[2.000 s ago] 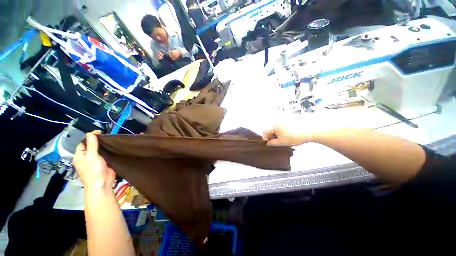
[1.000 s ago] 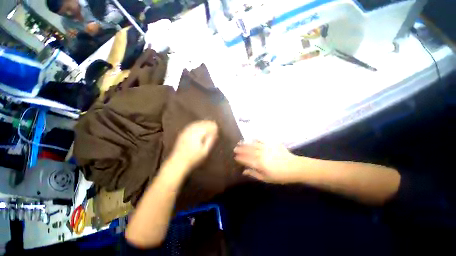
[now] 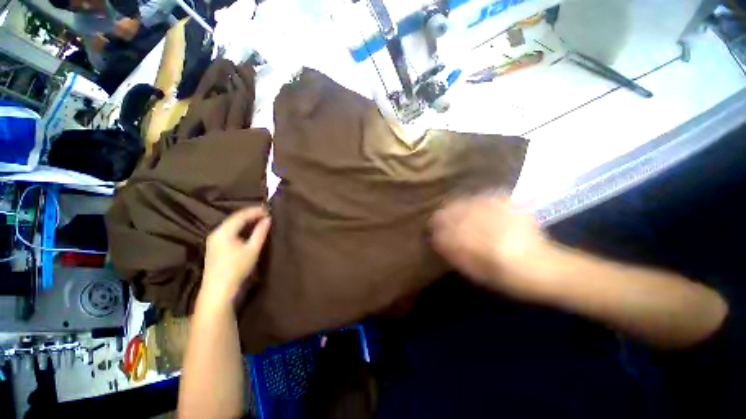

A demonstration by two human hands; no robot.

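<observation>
A brown fabric panel [image 3: 352, 204] lies spread on the white machine table, its upper right part beside the presser foot and needle area [image 3: 417, 98]. More brown cloth [image 3: 184, 196] lies bunched to its left. My left hand [image 3: 237, 245] is at the panel's left edge, thumb and fingers close together on the cloth there. My right hand [image 3: 491, 237] is blurred and rests at the panel's right part, fingers curled; whether it grips the cloth cannot be told. The sewing machine [image 3: 523, 16] is cut off by the top edge.
Tweezers [image 3: 609, 74] and thread snips [image 3: 507, 65] lie under the machine arm. Orange-handled scissors [image 3: 137, 358] lie at the lower left. A blue basket [image 3: 286, 380] is below the table edge. Another person's hands [image 3: 123, 29] show at the upper left.
The panel, earlier stretched between both hands, then lowered, now lies spread toward the needle area. My left hand has moved left to the panel's edge; my right hand has moved right. The view has shifted.
</observation>
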